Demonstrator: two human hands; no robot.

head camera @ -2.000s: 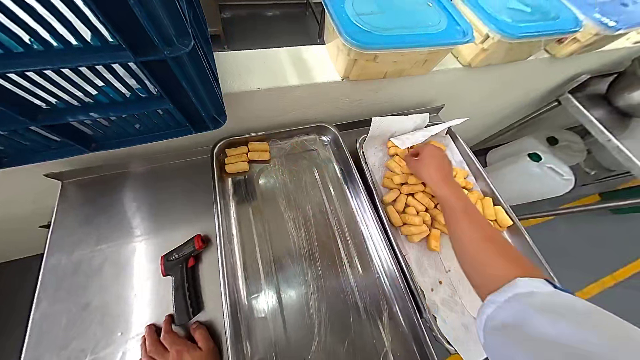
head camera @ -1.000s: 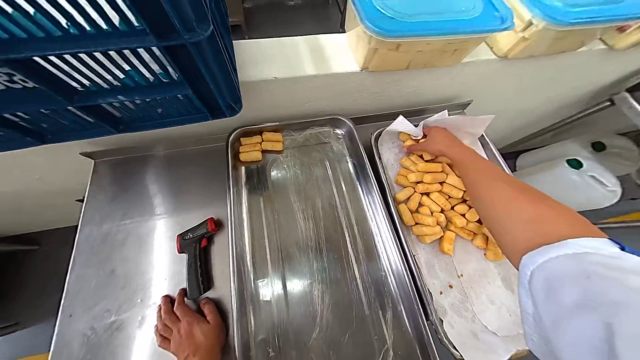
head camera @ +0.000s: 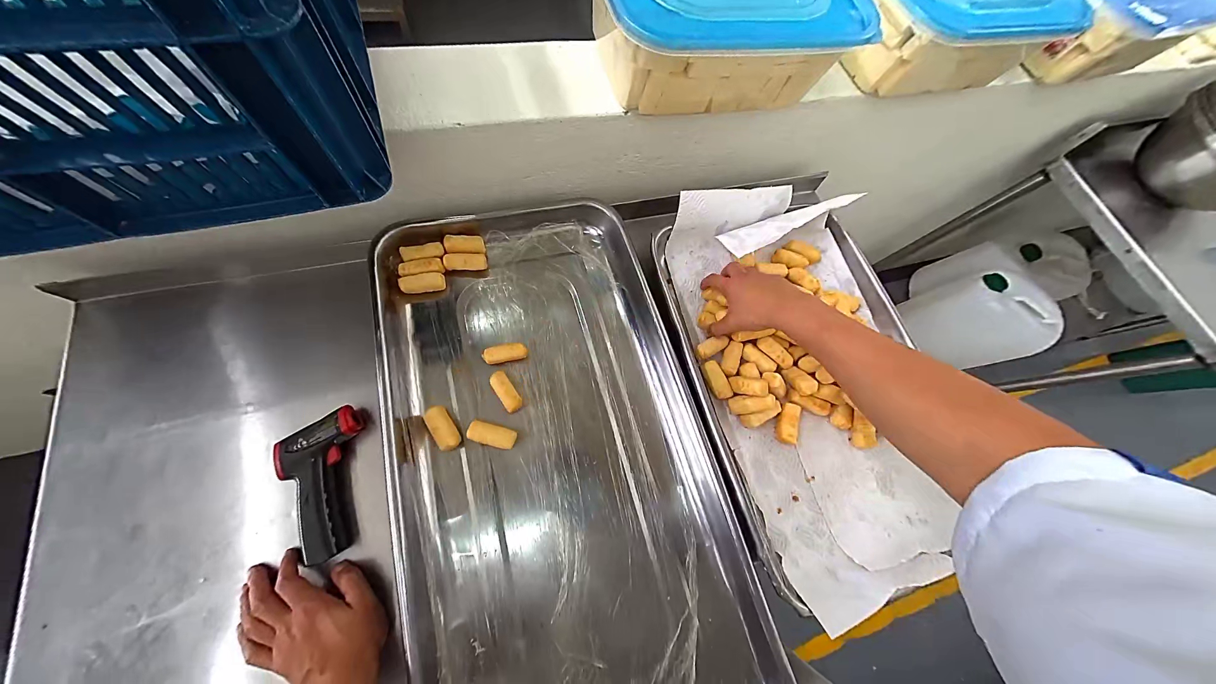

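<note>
My right hand (head camera: 757,299) reaches into a pile of golden fried sticks (head camera: 750,387) on a paper-lined metal tray (head camera: 883,313); its fingertips are partly hidden among them, so a grip cannot be made out. My left hand (head camera: 313,622) rests on the steel table with fingers slightly spread, holding nothing, just below a black and red infrared thermometer gun (head camera: 318,484). Between the hands lies a large metal tray (head camera: 665,418) covered in clear film. Several sticks (head camera: 423,267) are grouped at its upper left corner, and several loose ones (head camera: 491,434) lie scattered lower down.
A blue plastic crate (head camera: 190,152) stands at the upper left. Blue-lidded tubs (head camera: 722,81) of pale cut pieces line the ledge behind the trays. At the right are white jugs (head camera: 988,309) and a metal shelf (head camera: 1130,247). The steel table (head camera: 190,380) extends leftward.
Several loose sticks now lie on the film-covered tray below the corner group, where none lay before. My right hand is still at the pile, and my left hand remains by the thermometer gun.
</note>
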